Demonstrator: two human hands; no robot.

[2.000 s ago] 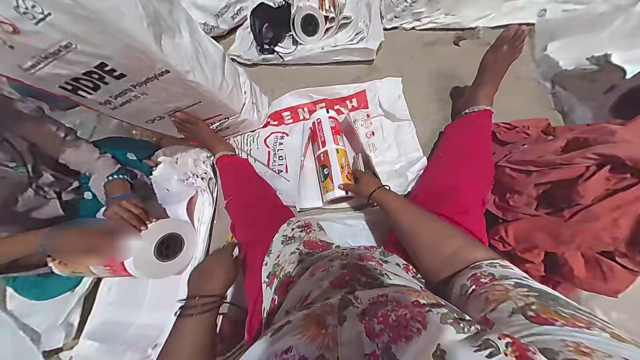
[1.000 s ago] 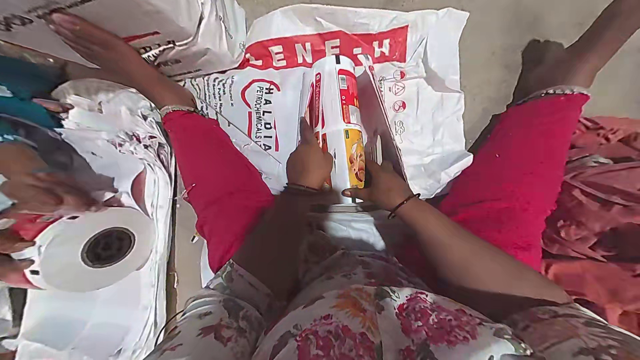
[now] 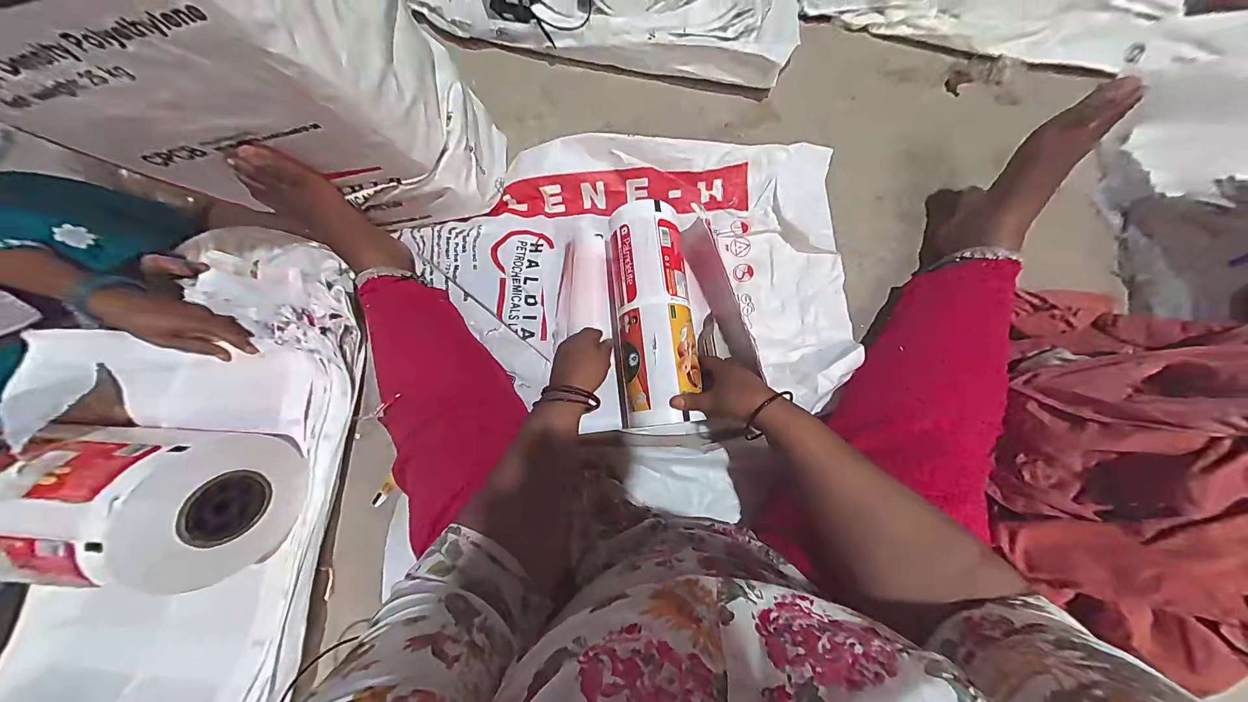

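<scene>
Between my legs, a printed plastic film sheet in red, white and yellow [image 3: 655,312] lies lengthwise on a white woven sack [image 3: 795,234] with red lettering. My left hand [image 3: 582,366] rests at the film's lower left side, fingers curled; whether it grips the film cannot be told. With thumb over the lower right edge, my right hand [image 3: 726,390] holds the printed film. A pale, pinkish layer [image 3: 587,292] shows along its left side, and a dark, thin flap [image 3: 721,292] rises along its right side.
At the left, a co-worker's hand [image 3: 180,317] rests by a large film roll [image 3: 239,512] on white sheets. A full white sack [image 3: 429,127] stands at upper left. Reddish cloth [image 3: 1121,468] lies beside my right leg. Another white sack [image 3: 663,39] is at the top.
Two seconds ago only my right hand was at the printed film and my left was low beside my leg; now both are at it. The co-worker's hand has moved off the large roll.
</scene>
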